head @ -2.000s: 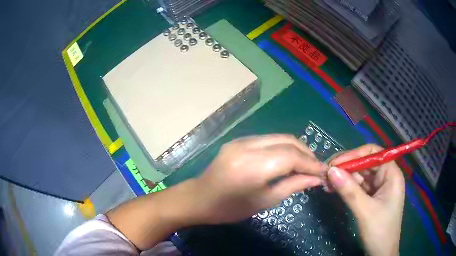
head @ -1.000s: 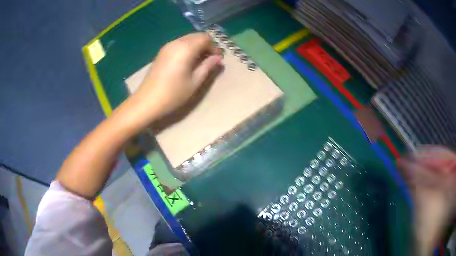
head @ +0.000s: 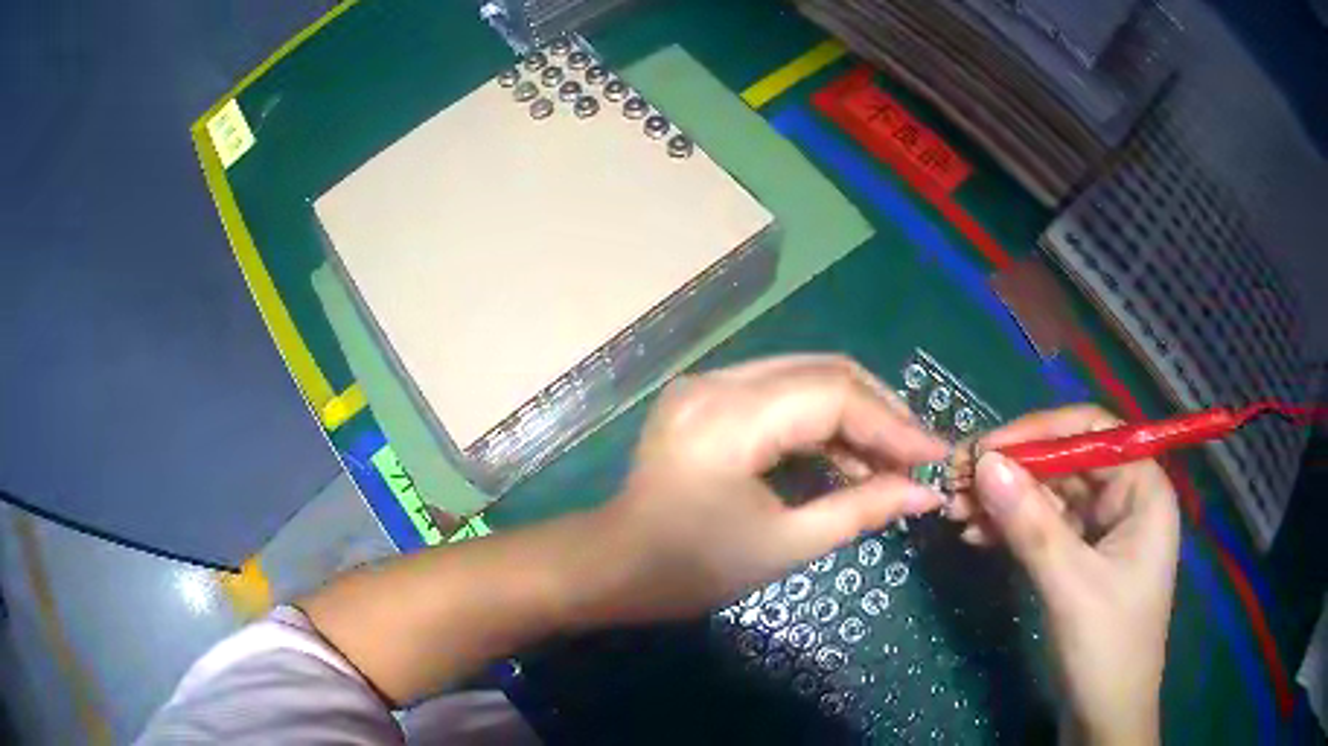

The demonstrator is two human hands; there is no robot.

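My left hand (head: 772,488) holds a small round component (head: 929,474) with a green glint between thumb and fingertips, above the clear blister tray. My right hand (head: 1085,539) grips the red pen-like probe (head: 1114,442); its tip end meets the component at the fingertips, and whether it touches cannot be told. The clear blister tray (head: 852,590) lies on the mat under both hands, partly hidden by them. The cream-topped tray stack (head: 539,262) sits beyond my left hand, with several round discs (head: 586,105) at its far corner.
A light-green sheet (head: 823,219) lies under the stack. A red label (head: 891,128) and small brown square (head: 1034,306) lie by the tapes. A filled grey-white tray (head: 1180,335) leans at right below layered trays (head: 961,95). A green label (head: 415,496) lies at the near edge.
My left hand has moved from the discs on the cream top back over the blister tray and now holds a component. My right hand has come in from the right edge with the probe.
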